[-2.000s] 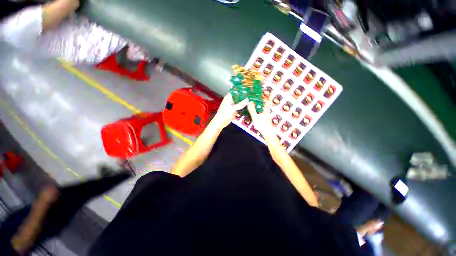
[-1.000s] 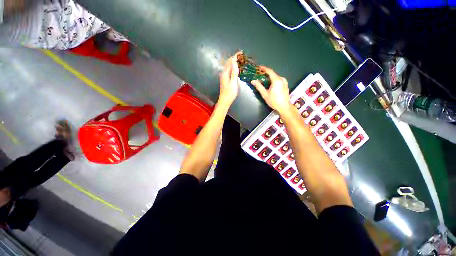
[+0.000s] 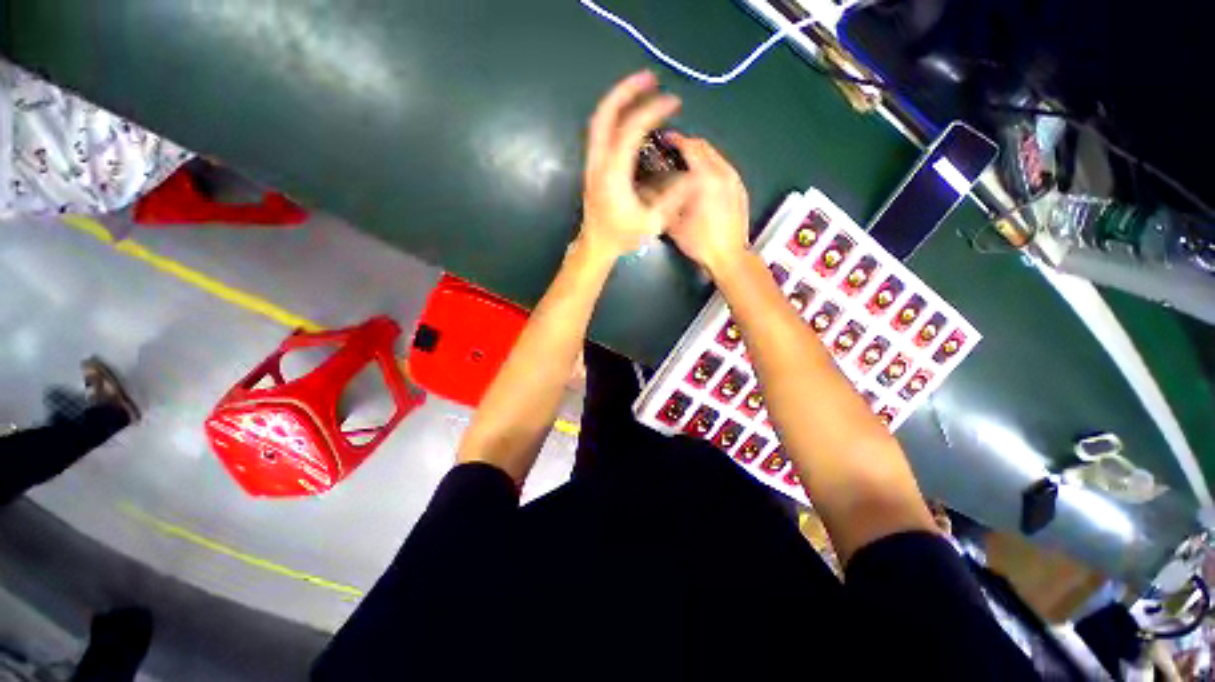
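A dark bunch of circuit boards [image 3: 657, 157] shows between my hands above the green bench; its details are mostly hidden by the fingers. My left hand [image 3: 620, 173] is on its left side with fingers raised and spread, palm toward the bunch. My right hand [image 3: 709, 200] is closed around its right side. The hands meet at the thumbs. The white component tray [image 3: 853, 300] with red-and-dark cells lies to the right, partly under my right forearm.
A smartphone [image 3: 933, 191] lies beyond the tray. A white cable [image 3: 713, 80] loops over the bench [image 3: 400, 120]. A clear bottle [image 3: 1113, 220] lies at the back right. Red stools [image 3: 273, 446] stand on the floor at left. A person's foot [image 3: 112, 389] shows at far left.
My left hand's fingers have lifted and spread. The boards, earlier fanned out green over the tray, are now bunched and dark between my hands, left of the tray. The view has shifted.
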